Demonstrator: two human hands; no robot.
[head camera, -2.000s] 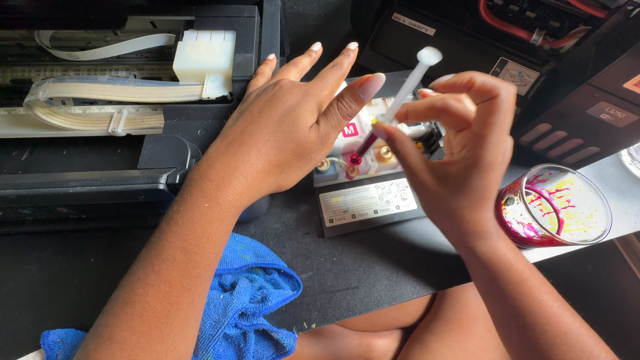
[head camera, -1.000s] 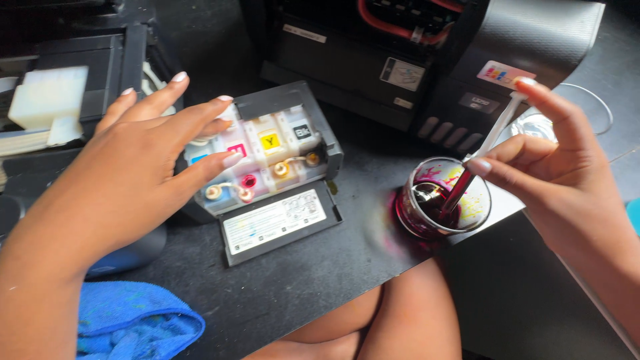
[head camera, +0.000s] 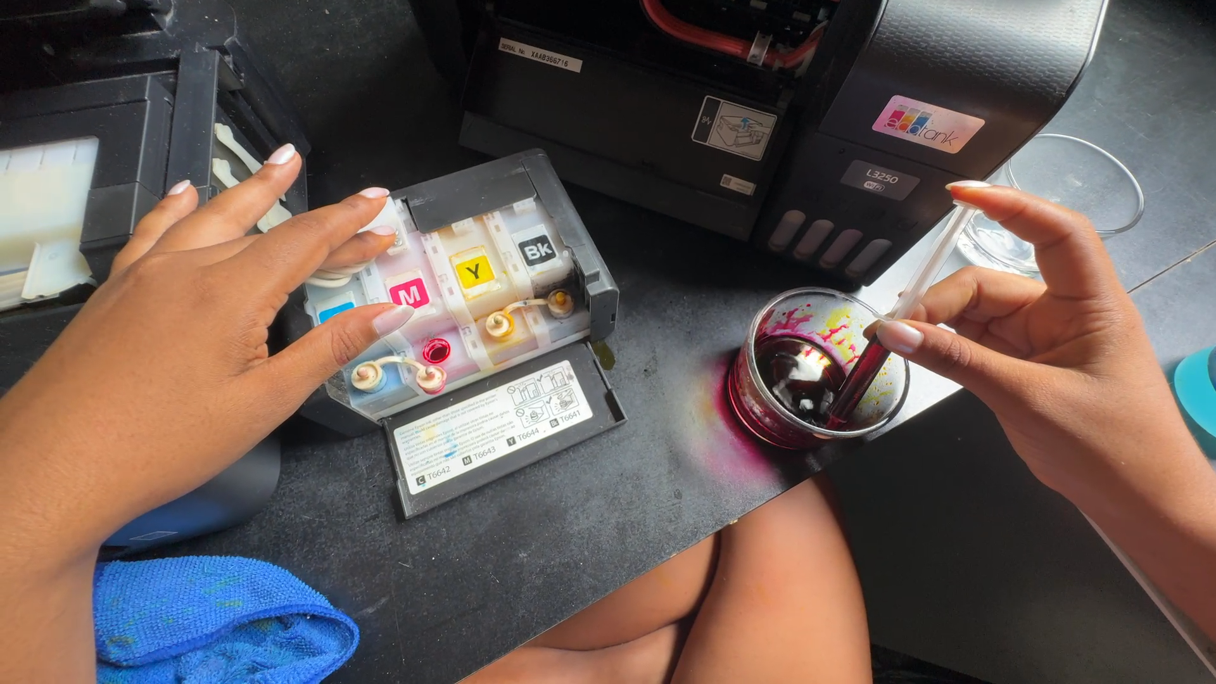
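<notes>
Between the fingers of my right hand (head camera: 1026, 342) is a clear plastic syringe (head camera: 926, 271), tilted, its lower end inside a glass (head camera: 817, 432) of dark magenta ink. A fingertip rests on the top of its plunger. My left hand (head camera: 218, 294) lies spread over the left end of a printer's ink tank unit (head camera: 475, 285), fingers apart, fingertips at its edge. The tank's magenta filling port (head camera: 436, 351) is uncapped, with a stopper beside it; the yellow and black ports have stoppers on. The tank's black hinged cover (head camera: 503, 432) lies folded down in front.
A black Epson-type printer (head camera: 855, 152) stands behind the glass, an opened printer part (head camera: 133, 152) at the left. An empty clear glass (head camera: 1073, 190) is at the back right. A blue microfibre cloth (head camera: 218, 617) lies at the front left. Magenta stains mark the table around the ink glass.
Two seconds ago the syringe's lower end was at the tank's magenta port; my right hand has moved it right, into the ink glass. My left hand has shifted left on the tank.
</notes>
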